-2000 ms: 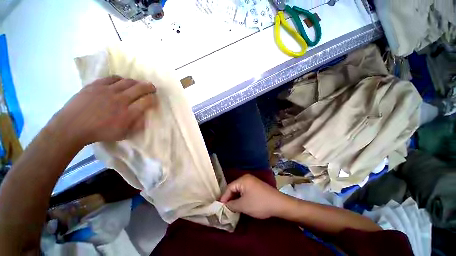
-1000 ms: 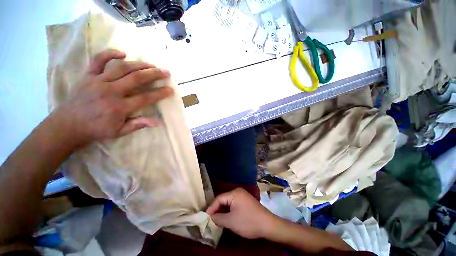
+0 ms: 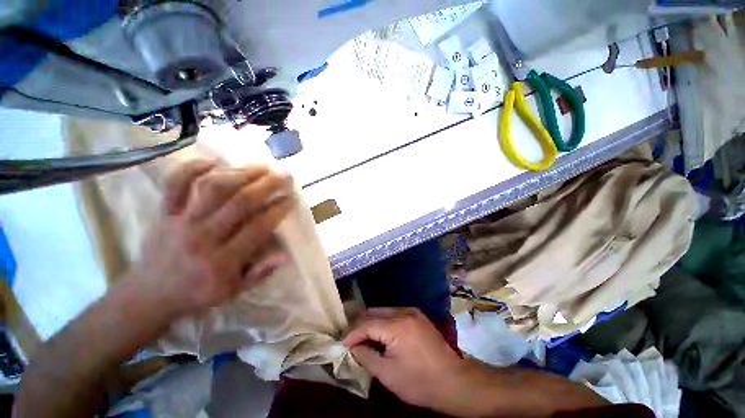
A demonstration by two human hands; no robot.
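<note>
The beige garment piece (image 3: 310,286) runs from under the sewing machine head (image 3: 176,49) across the table's front edge into the lap. My left hand (image 3: 220,233), slightly blurred, lies palm down on the cloth just in front of the needle area, fingers bent. The needle area is overexposed, so the needle and presser foot are unclear. My right hand (image 3: 400,347) pinches the cloth's gathered lower end between thumb and fingers, below the table edge.
Scissors with yellow and green handles (image 3: 539,126) lie right of the needle area, beside small white labels (image 3: 470,77). A wooden-handled tool (image 3: 670,60) lies far right. A brown tab (image 3: 325,211) is near the measuring band (image 3: 474,214). Beige cloth pieces (image 3: 588,237) are heaped at right.
The view has shifted so more of the machine head shows. The cloth's upper end now reaches under the head, with my left hand still on it. My right hand keeps its pinch.
</note>
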